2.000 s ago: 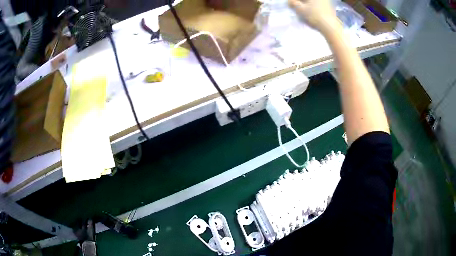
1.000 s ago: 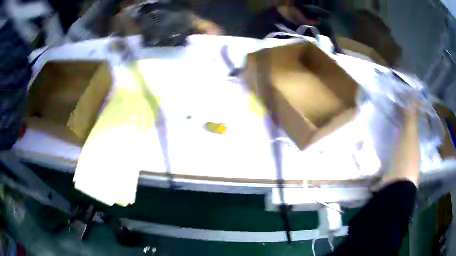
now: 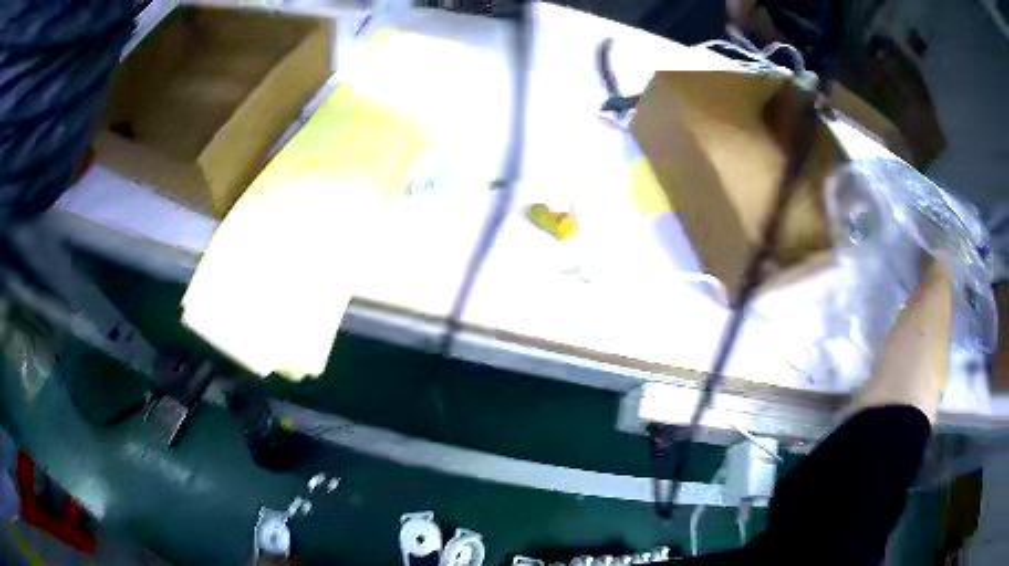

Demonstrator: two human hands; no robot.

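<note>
My right hand [image 3: 936, 282] reaches to the clear crumpled plastic bag [image 3: 885, 221] at the right of the white raised table. Its fingers are blurred against the plastic, so its grip is unclear. My left hand is not clearly visible; only a small skin-coloured patch shows at the bottom edge. Near that patch is a white housing [image 3: 272, 534], partly cut off. Small white pieces [image 3: 313, 494] lie beside it on the green bench. More white housings [image 3: 420, 537] lie to the right, cut off by the bottom edge.
Open cardboard boxes stand at left [image 3: 210, 100] and right [image 3: 736, 166]. Yellow paper [image 3: 299, 243] overhangs the table edge. Dark cables hang across the view. A power strip and white adapter [image 3: 750, 470] are at the front edge. A person's dark sleeve [image 3: 55, 100] is at upper left.
The view has swung, bringing the plastic bag nearer. My right hand has come down onto the bag area from the table's far side. A housing now shows left of the small pieces.
</note>
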